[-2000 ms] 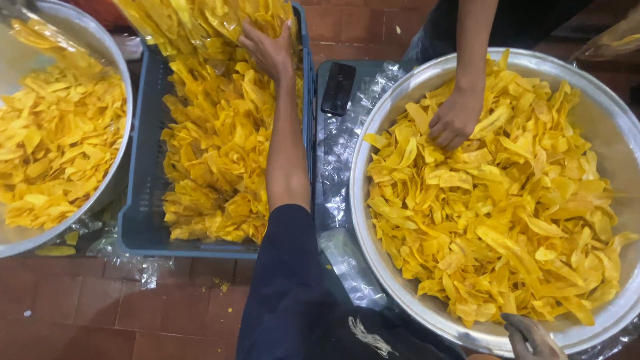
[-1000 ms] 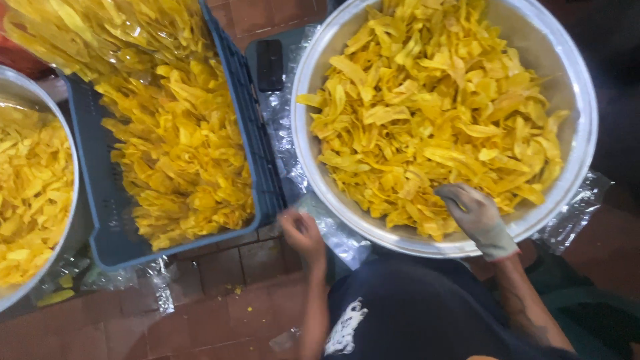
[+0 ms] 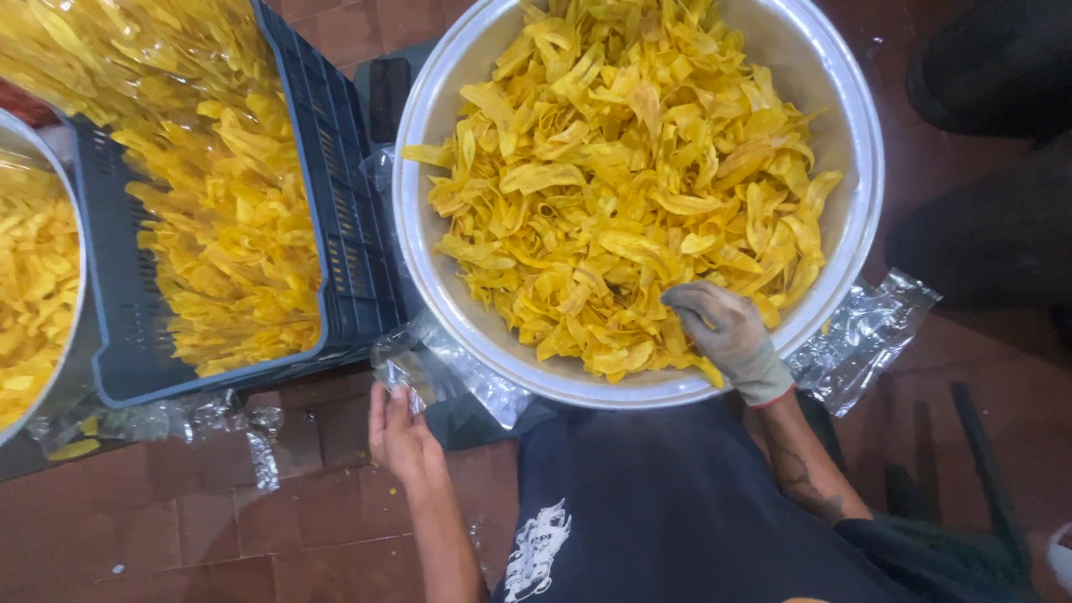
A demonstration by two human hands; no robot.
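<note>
A wide metal basin point(image 3: 867, 167) full of thin yellow fried chips point(image 3: 620, 201) stands before me. My right hand point(image 3: 720, 331), in a pale glove with a red cuff edge, rests at the basin's near right side, fingers curled at the chips; whether it grips any cannot be told. Bare and left of the basin, my left hand point(image 3: 406, 431) holds the edge of a clear plastic bag point(image 3: 410, 368) between thumb and fingers. More clear bags point(image 3: 494, 389) lie under the basin's near left rim.
Left of the basin stands a blue plastic crate point(image 3: 209, 381) holding clear bags of chips point(image 3: 234, 226). Another metal basin of chips point(image 3: 33, 293) is at the far left. A dark phone point(image 3: 389, 99) lies behind. Clear bags point(image 3: 871, 335) lie at right; dark-clad legs point(image 3: 988, 209) of a person are beyond.
My left hand has come away from the bagged chips in the crate and now holds a clear bag. The other person's hand has left the basin. The view has shifted.
</note>
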